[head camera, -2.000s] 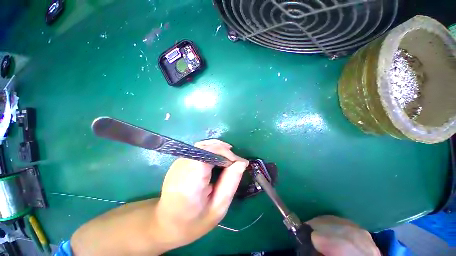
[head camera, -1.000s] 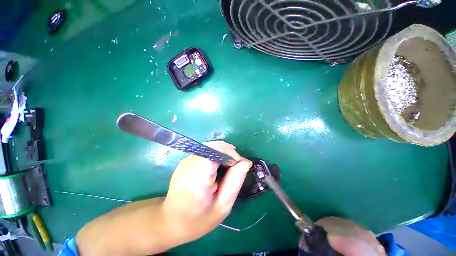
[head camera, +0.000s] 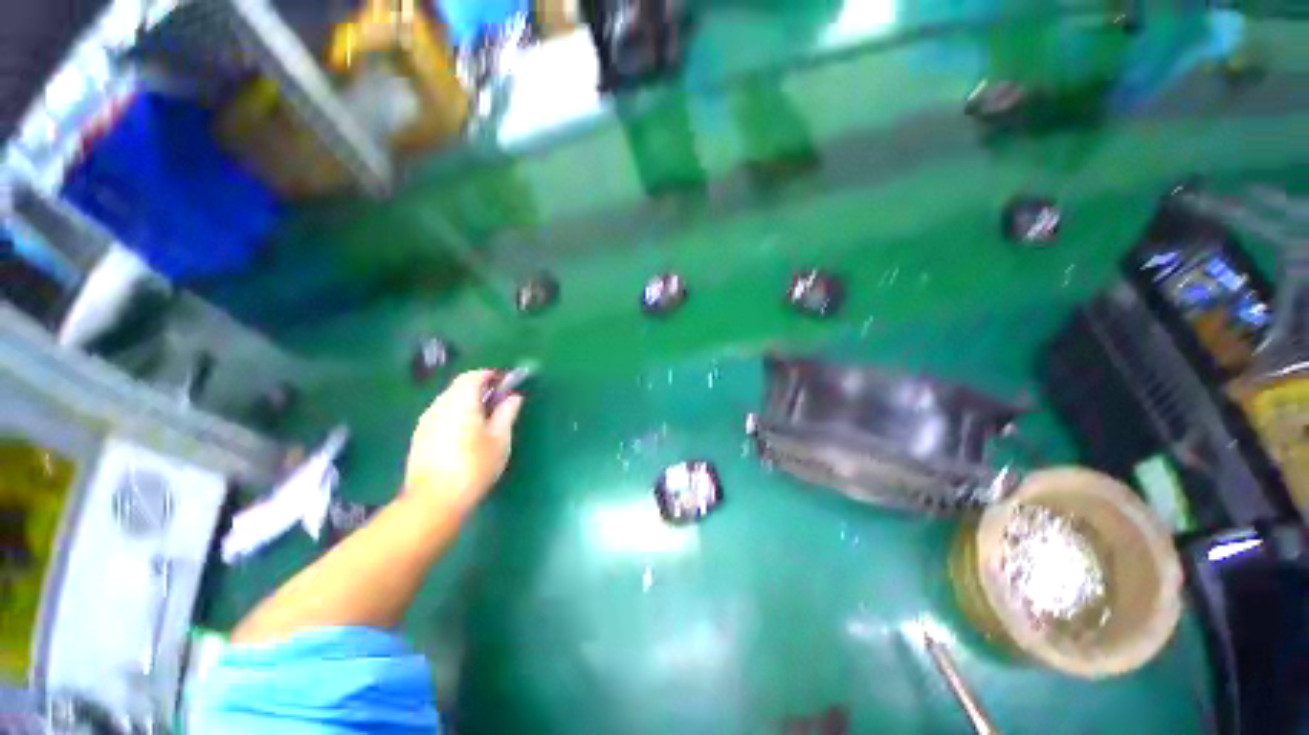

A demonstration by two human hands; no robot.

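Note:
My left hand (head camera: 462, 448) is stretched forward over the mat. Its fingertips close on a small dark and silvery item (head camera: 507, 385), too blurred to name for certain. A black device housing (head camera: 689, 491) lies open side up to the right of the hand. The soldering iron's metal barrel (head camera: 955, 682) shows at the bottom right edge, its handle cut off. My right hand is out of the picture. A dark reddish thing (head camera: 818, 721) is cut off at the bottom edge.
The fume fan (head camera: 883, 431) and tan solder waste pot (head camera: 1098, 574) stand at right. More housings (head camera: 663, 295) are spaced along the green far strip. Black equipment (head camera: 1148, 388) stands at the right edge. A blue bin (head camera: 172, 187) is at upper left. A white-grey box (head camera: 122, 574) is at left.
The view has swung up and forward. My left hand has moved away from the work spot, out toward the far strip. My right hand has left the picture.

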